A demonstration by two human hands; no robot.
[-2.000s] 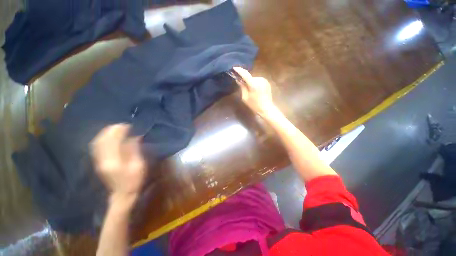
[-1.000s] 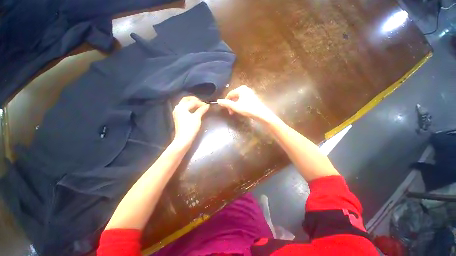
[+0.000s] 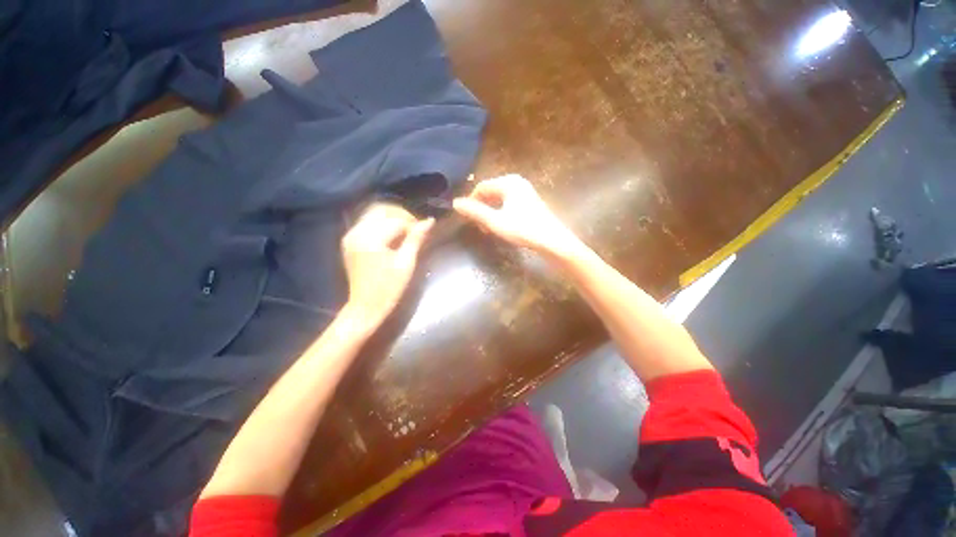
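A dark grey-blue garment lies spread over the left part of the table, with a small dark label with whitish marks on it. My left hand pinches at the garment's near edge, thumb and finger together. My right hand is just to the right, its fingertips pinched close to a dark bit of the cloth's edge. A small gap shows between the two hands' fingertips. No snips can be made out, and any thread is too fine to see.
The glossy brown table has yellow tape along its near edge. Another dark garment lies at the upper left. A white pointed piece shows beyond the table edge. Dark items and clear plastic are at the lower right.
My left hand left the garment's middle and came beside my right hand at the cloth edge. Since one second ago it has shifted slightly left, and the fingertips are a little farther apart.
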